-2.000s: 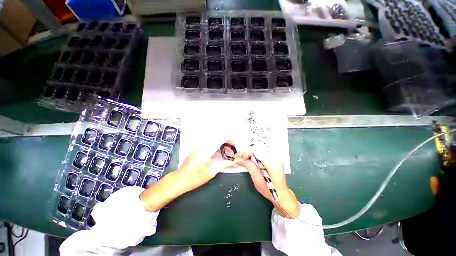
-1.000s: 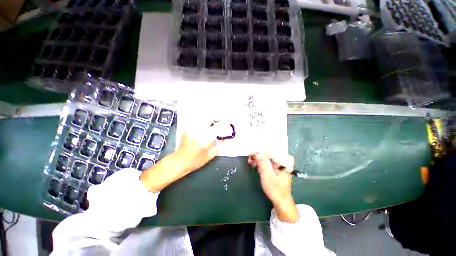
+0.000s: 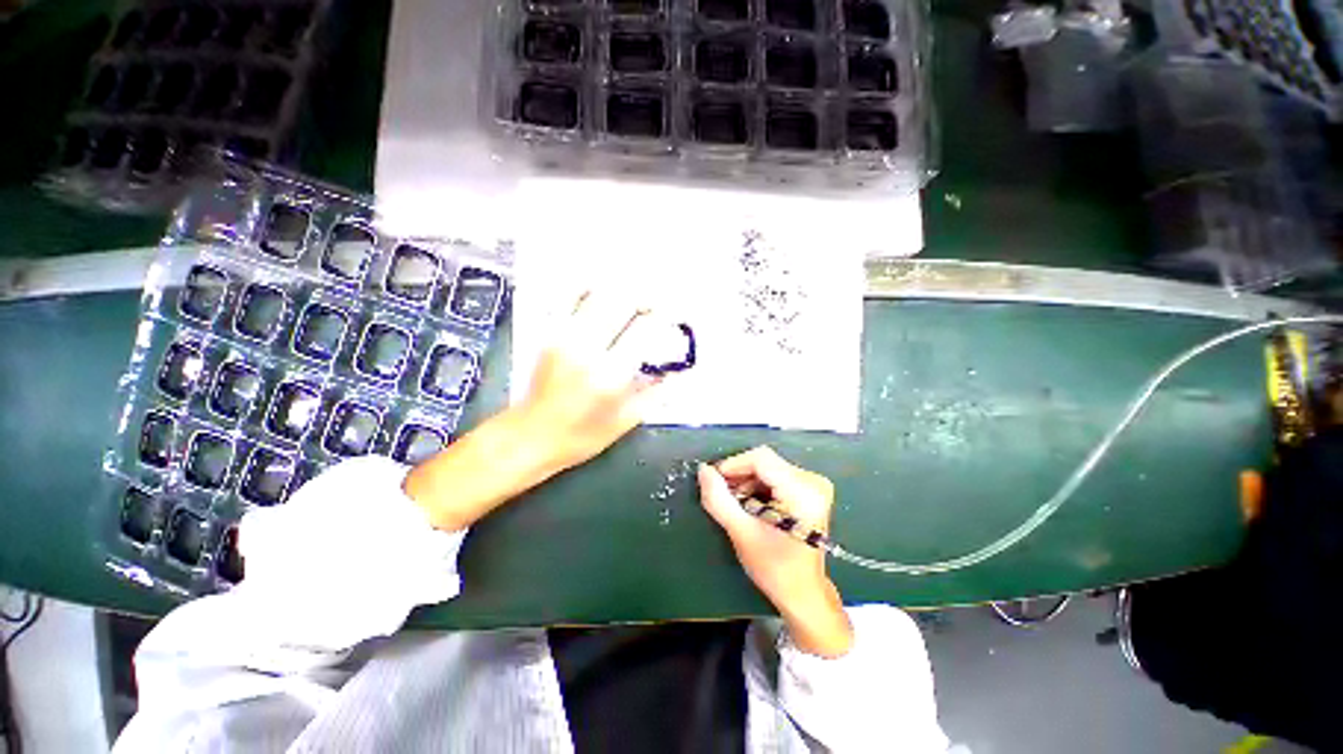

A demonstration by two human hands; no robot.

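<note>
My left hand (image 3: 577, 386) rests over the white work sheet (image 3: 589, 243) and holds a black housing frame (image 3: 686, 351) at its fingertips; the frame's left side is hidden by the fingers. My right hand (image 3: 769, 519) is over the green mat below the sheet, gripping a slim dark pick-up pen (image 3: 781, 519). Its tip is hidden at the fingers, beside loose bright specks (image 3: 672, 491). A clear hose (image 3: 1049, 508) curves from the pen's rear to the right. Dark tiny parts (image 3: 766, 287) are scattered on the sheet's right half.
A clear blister tray (image 3: 130, 427) lies tilted at left. Stacked clear trays (image 3: 707, 159) stand on a white board (image 3: 442, 133) straight ahead. A darker tray stack (image 3: 177, 96) is far left. A plastic bag (image 3: 1072, 81) lies upper right. A dark-clothed person (image 3: 1252, 589) is at right.
The view has tilted down. My right hand has moved from the frame, held close to my left hand, down to the specks on the mat. My left hand still holds the frame.
</note>
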